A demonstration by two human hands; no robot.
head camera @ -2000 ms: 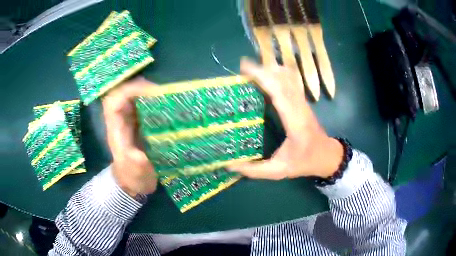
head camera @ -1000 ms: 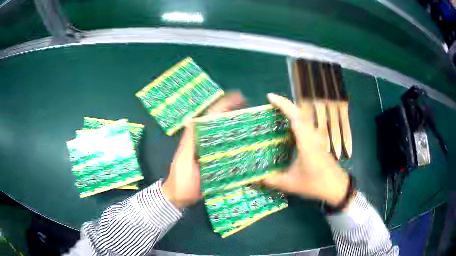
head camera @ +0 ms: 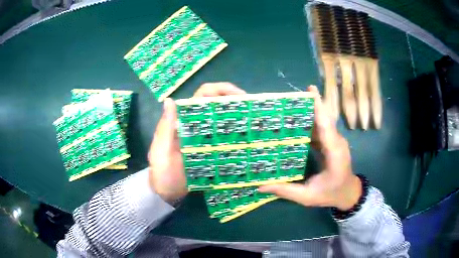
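Observation:
A green PCB panel [head camera: 246, 141] with pale yellow strips is held up between my hands, its face of small circuits towards me. My left hand [head camera: 168, 156] grips its left edge, with fingers behind its top edge. My right hand [head camera: 329, 169] grips its right side, thumb along the bottom edge and fingertips at the top right corner. Whether more panels lie behind it cannot be seen. Below it, other panels [head camera: 236, 202] show on the mat, partly hidden by the held one.
A fanned stack of PCB panels [head camera: 93, 136] lies at left. Another panel [head camera: 176, 53] lies tilted at the upper left. Several brushes [head camera: 350, 65] with pale handles lie at upper right. A black unit [head camera: 433, 108] with cables stands at far right. A grey rail [head camera: 402, 25] edges the green mat.
Both hands still hold the panel, now seen more squarely and sharply. The view has shifted, so the brushes and upper panel appear higher in the picture than one second ago.

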